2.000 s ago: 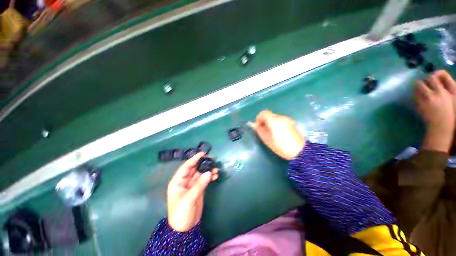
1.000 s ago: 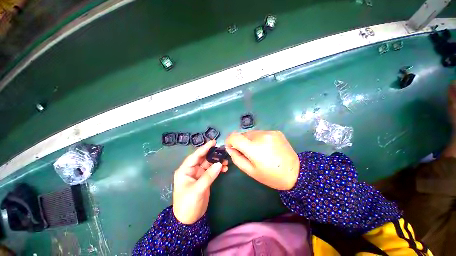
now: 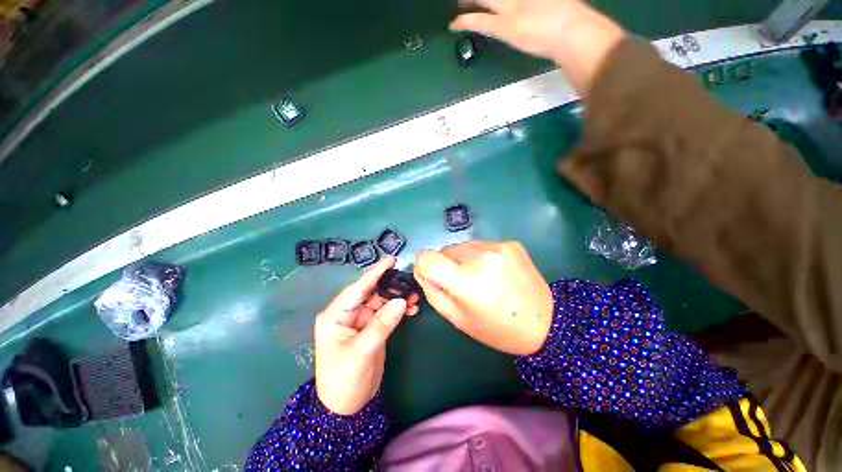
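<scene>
My left hand (image 3: 355, 346) pinches a black housing (image 3: 398, 285) between thumb and fingers above the green bench. My right hand (image 3: 485, 293) is closed at the housing's right edge, thumb and forefinger together; whether it grips the housing or a small piece is hidden by the fingers. Several black housings (image 3: 336, 251) lie in a short row just beyond my left hand. One more black housing (image 3: 457, 217) lies alone beyond my right hand.
Another person's arm (image 3: 702, 175) in a brown sleeve reaches across the right side, over the white rail (image 3: 342, 177) and the belt. Part-assembled units (image 3: 288, 112) are on the belt. Crumpled clear plastic (image 3: 620, 243) lies right. A bag (image 3: 138, 301) and dark textured pad (image 3: 109, 381) lie left.
My right hand has come from the right to the housing in my left hand. The other person's arm has swung in over the rail and belt. Units on the belt have shifted left.
</scene>
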